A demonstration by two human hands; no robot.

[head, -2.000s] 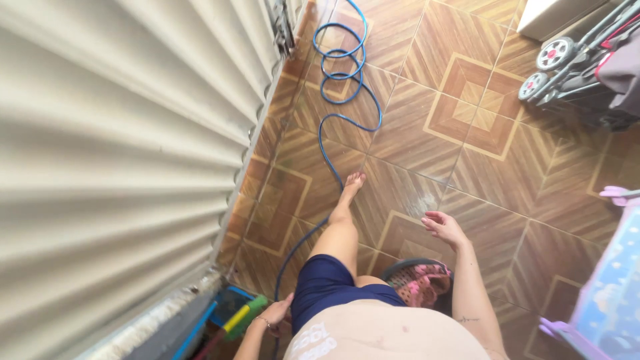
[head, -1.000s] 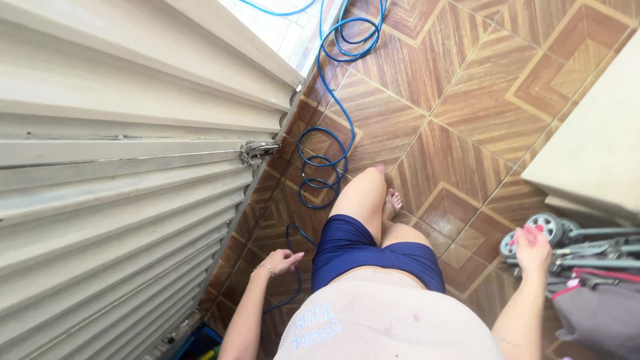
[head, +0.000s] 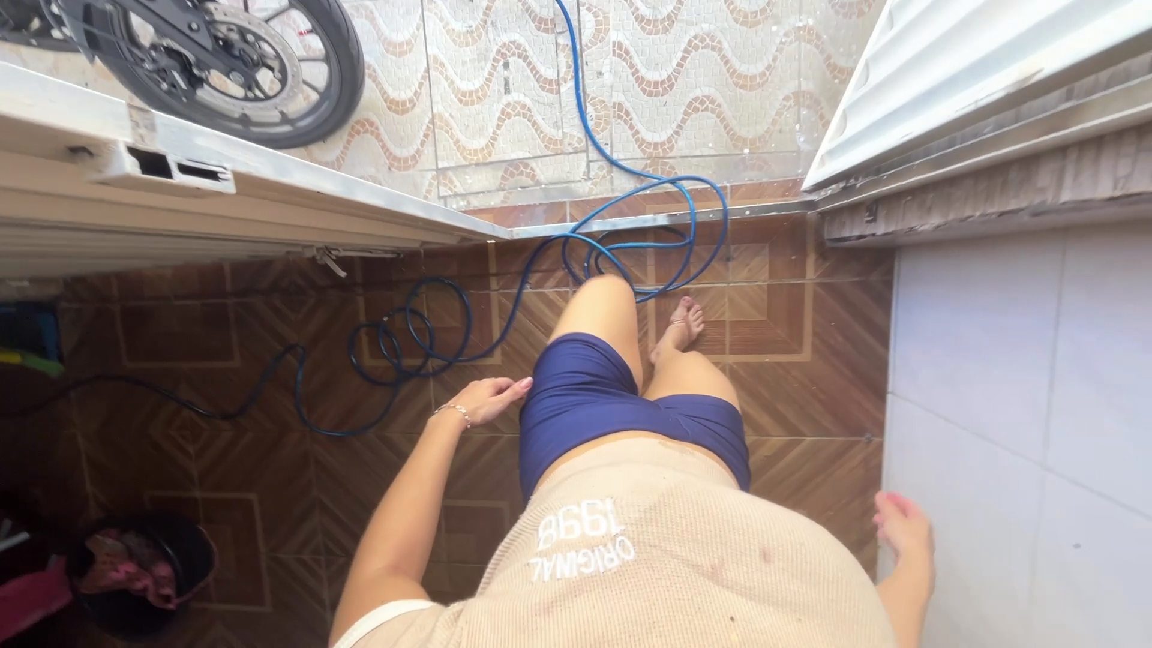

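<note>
My left hand (head: 487, 400) hangs beside the hem of the navy shorts, with a bracelet at the wrist; nothing is seen in it and its fingers are loosely extended. Out to the right, my right hand (head: 903, 529) hangs near the white tiled wall, its fingers slightly bent and holding nothing. A blue hose (head: 516, 313) lies in loose loops on the brown patterned floor, passes in front of my knees and runs out over the threshold. One bare foot (head: 681, 324) stands beside the loops; the other foot is hidden.
A metal door track (head: 630, 220) crosses ahead, between a ribbed metal gate panel (head: 225, 216) at left and another (head: 981, 81) at right. Beyond it, a motorcycle wheel (head: 261, 76) stands on wavy-patterned paving (head: 504, 90). A dark bucket (head: 200, 556) holding pink cloth is at lower left.
The view has turned strongly toward the doorway, where the motorcycle wheel and outside paving now show. The folded stroller seen earlier is out of view. Both hands remain without anything in them.
</note>
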